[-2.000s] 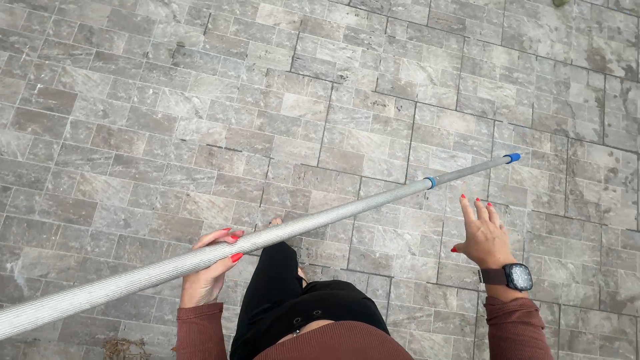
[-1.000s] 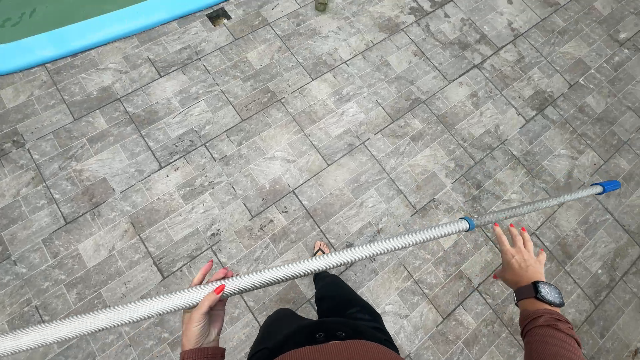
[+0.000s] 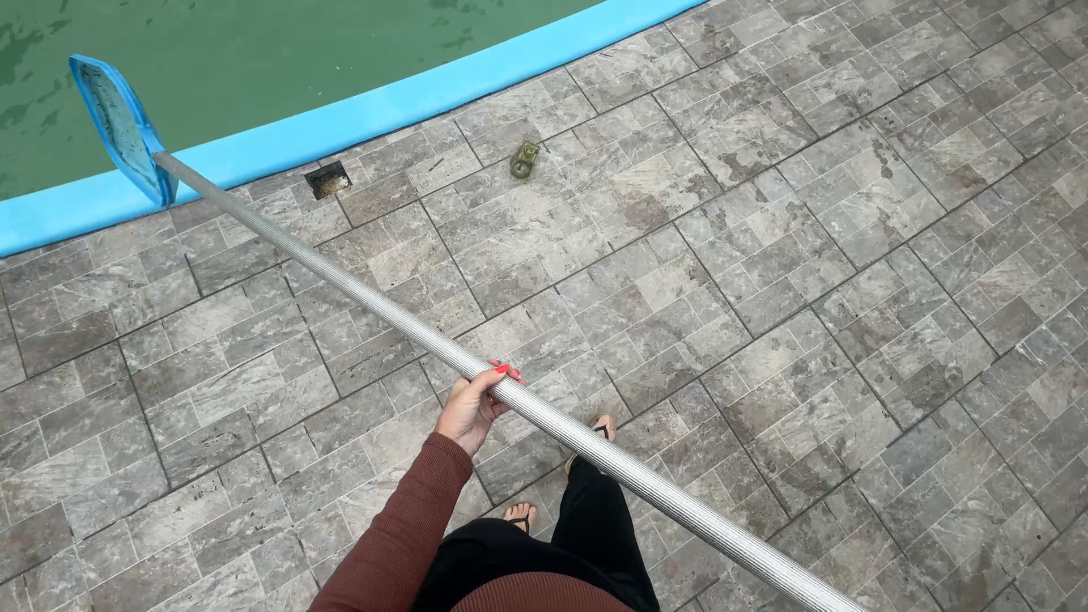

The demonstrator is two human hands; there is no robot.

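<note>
My left hand [image 3: 478,405] is closed around a ribbed metal telescopic pole [image 3: 365,297], which runs diagonally from the upper left to the lower right edge. At the pole's far end is a blue-framed pool skimmer net [image 3: 121,127], tilted on its side over the pool's blue rim, partly in front of the green water. My right hand is out of the frame, as is the near end of the pole.
A pool with green water [image 3: 280,76] and a light blue rim [image 3: 374,113] lies ahead. Grey stone-look paving [image 3: 680,314] surrounds my sandalled feet. A small square opening [image 3: 328,179] and a greenish object [image 3: 524,159] are near the rim.
The view has swung to the pool. The pole now slants the other way, with its skimmer net in sight and its blue-tipped end out of view. My right hand has left the frame.
</note>
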